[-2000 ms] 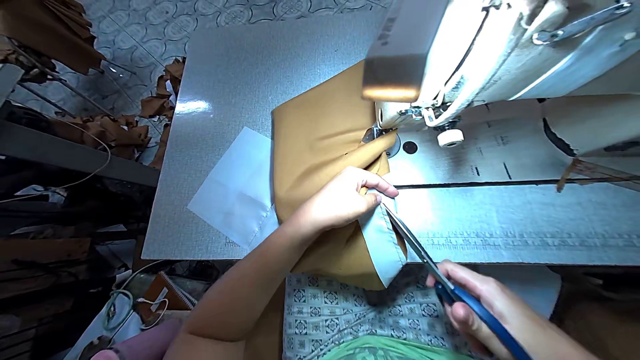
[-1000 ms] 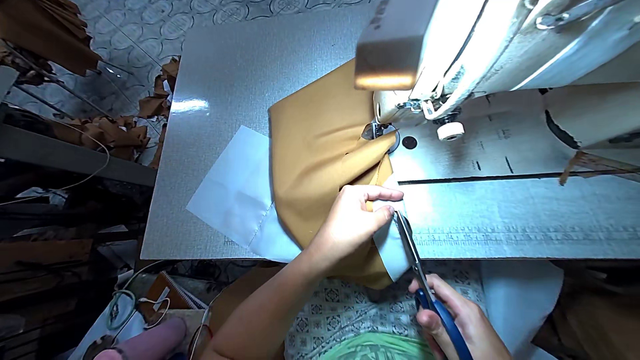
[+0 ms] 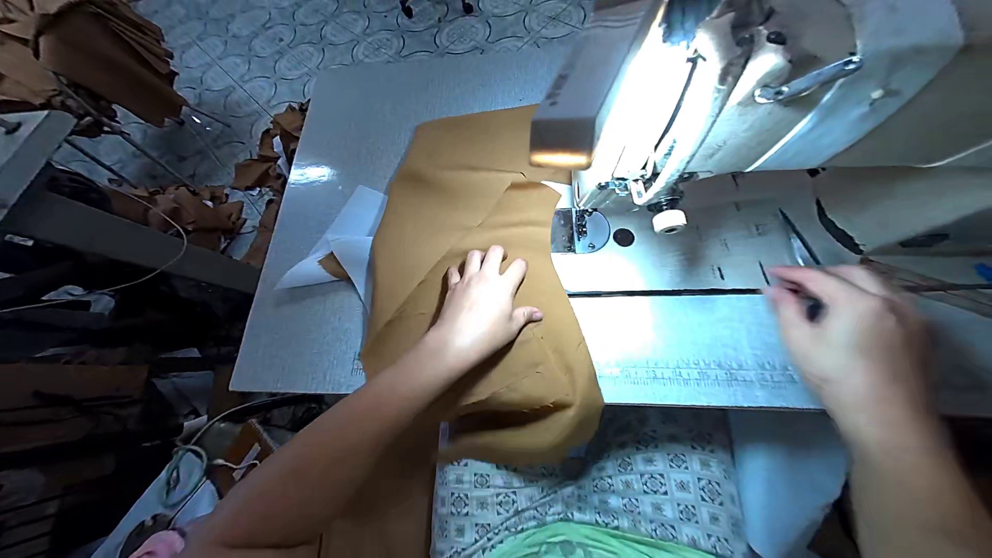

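Note:
My left hand (image 3: 484, 302) lies spread on a tan fabric piece (image 3: 465, 209), which covers the left part of the sewing table and hangs over its front edge. White backing material (image 3: 353, 240) shows from under the fabric's left side. To the right, my right hand (image 3: 845, 333) is blurred over the table, beside the dark, pointed blades of a pair of scissors (image 3: 798, 239); whether the fingers still grip them cannot be told. Just right of the fabric are the presser foot and needle plate (image 3: 593, 231) of the sewing machine (image 3: 775, 93).
Brown fabric scraps (image 3: 194, 217) lie beyond the table's left edge. A metal rack (image 3: 139, 263) stands at the far left, with brown pieces (image 3: 108, 62) hanging above. The machine's lamp housing (image 3: 581, 93) juts over the fabric. White material (image 3: 783, 473) hangs below the front edge.
My right hand has moved right and up with the scissors, away from the fabric. The left hand has let go of the pinched edge and lies flat. The fabric is spread differently, away from the presser foot.

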